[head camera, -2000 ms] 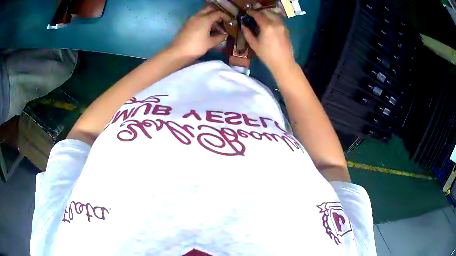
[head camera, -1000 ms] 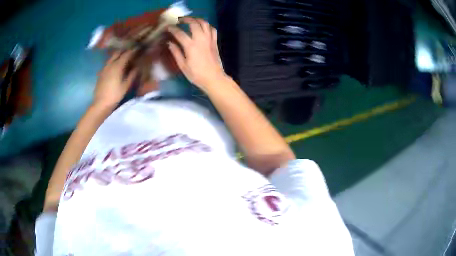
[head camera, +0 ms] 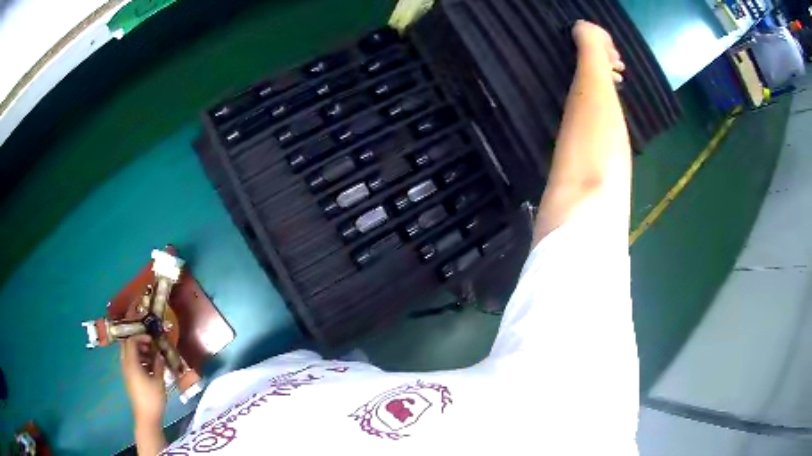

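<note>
The Y-shaped jig sits on its red-brown base plate on the teal mat at the lower left. Its tan channels meet at a hub with a small black part on it. My left hand is at the jig's near side, fingers against the hub area; its grip is unclear. My right hand is stretched out to the upper right, over a black ribbed tray. Its fingertips are small in view, with something dark beside them; I cannot tell whether it is held.
A large black slotted tray lies between my hands, holding several shiny black and grey pieces. Part of another jig shows at the lower left edge. A green floor with a yellow line is at the right.
The view has swung to the right. My right hand has left the jig and moved out over the ribbed tray. My left hand remains at the jig.
</note>
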